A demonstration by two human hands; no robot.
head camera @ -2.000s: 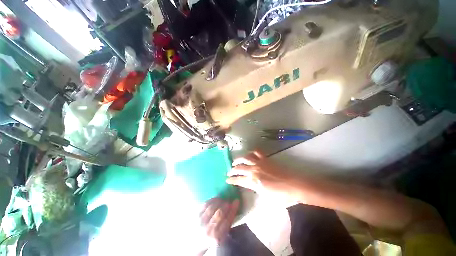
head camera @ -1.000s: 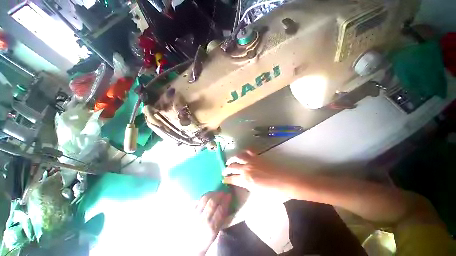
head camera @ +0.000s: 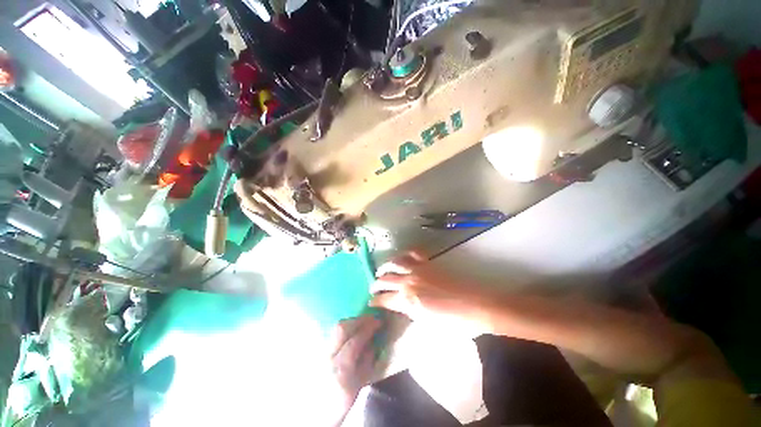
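A green fabric panel point(head camera: 327, 286) lies flat with its far edge at the presser foot point(head camera: 350, 243) of the beige JARI sewing machine point(head camera: 492, 117). A narrow folded strip point(head camera: 365, 258) runs along its right side. My right hand point(head camera: 405, 288) has its fingertips on this right edge, just below the foot. My left hand point(head camera: 357, 346) is at the panel's near edge, fingers bent over the cloth; glare washes out part of it. The needle tip is too small to make out.
Blue snips point(head camera: 476, 219) lie under the machine arm. A pale handle point(head camera: 216, 233) hangs on a bent rod left of the head. More green cloth point(head camera: 200, 313) lies at left, partly lost in glare. White plastic bags point(head camera: 133, 217) and orange bags point(head camera: 190, 163) crowd the left rear.
The camera view has shifted, so the machine sits further left than at first. My left hand's fingers have bunched closer at the near edge. My right hand stays at the panel's right edge.
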